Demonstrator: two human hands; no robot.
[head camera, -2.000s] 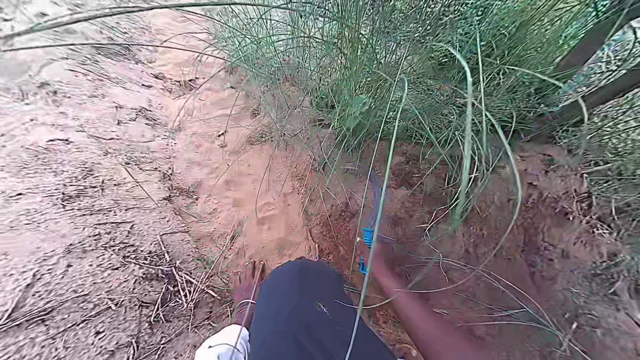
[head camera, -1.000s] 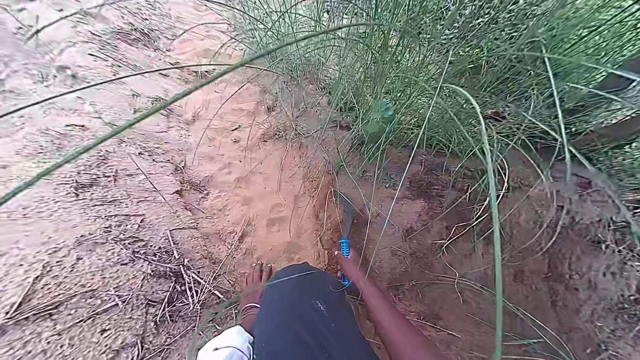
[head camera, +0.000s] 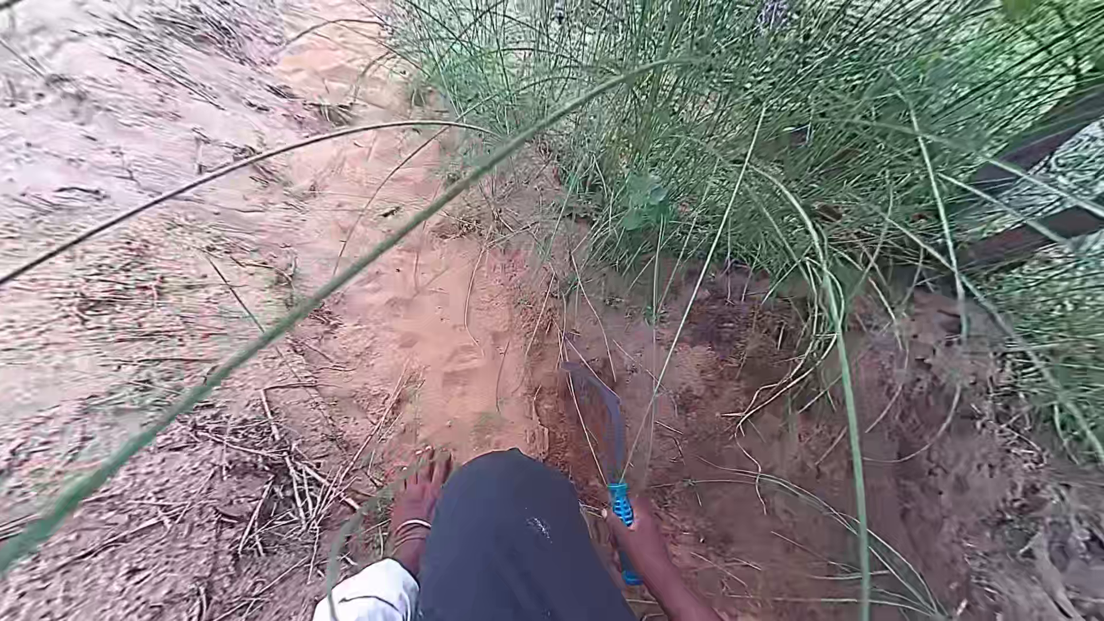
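Note:
My right hand (head camera: 642, 539) is closed around the blue handle of a sickle (head camera: 614, 423), right of my knee. The curved metal blade points up and away from me, its tip over the reddish soil below the grass clump (head camera: 673, 129). My left hand (head camera: 421, 500), with a bangle at the wrist and a white sleeve, rests on the sandy ground left of my knee. Its fingers are apart and no object shows in it; my knee covers part of it.
My dark-clad knee (head camera: 517, 535) is between the hands. Long grass blades arch across the view. Dry twigs (head camera: 297, 492) lie at the left on pale soil (head camera: 405, 319). Dark wooden-looking bars (head camera: 1026, 237) stand at the right behind the grass. The soil drops toward the right.
Between the first earlier frame and now, my right hand and the sickle have shifted toward my knee. My left hand stays on the ground. The view has shifted slightly.

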